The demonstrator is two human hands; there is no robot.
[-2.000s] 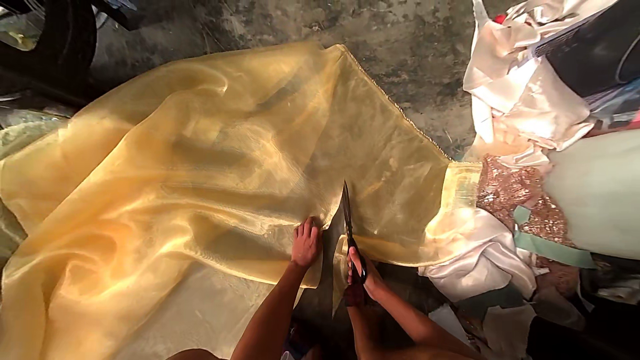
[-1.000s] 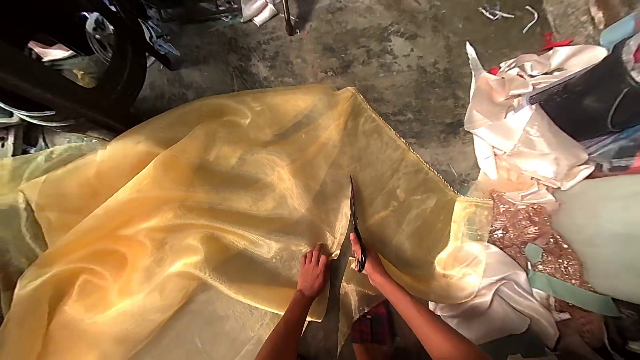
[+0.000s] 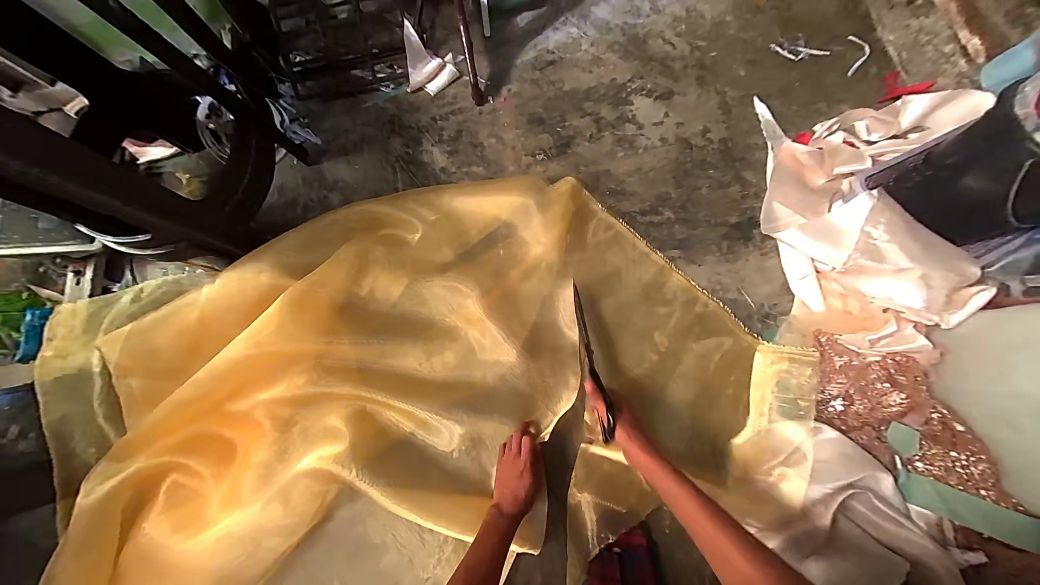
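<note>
Sheer golden-yellow fabric [image 3: 390,349] lies spread over the floor, with a long slit running up from its near edge. My right hand [image 3: 611,414] grips the handles of dark scissors [image 3: 591,366], whose blades point away from me at the upper end of the slit. The blades look nearly closed together. Just left of the slit, my left hand [image 3: 518,471] rests on the fabric near the cut edge, its fingers bent; whether they pinch the cloth cannot be told.
A dark metal frame with a wheel [image 3: 244,162] stands at the upper left. Pale satin cloth [image 3: 877,236], brown sequined fabric [image 3: 886,406] and a green strip [image 3: 967,508] lie at the right. White scraps [image 3: 800,51] are on the concrete floor [image 3: 617,114].
The scissors in my right hand have moved forward along the fabric, and the slit is longer than two seconds ago. The view has shifted, showing more floor at the top.
</note>
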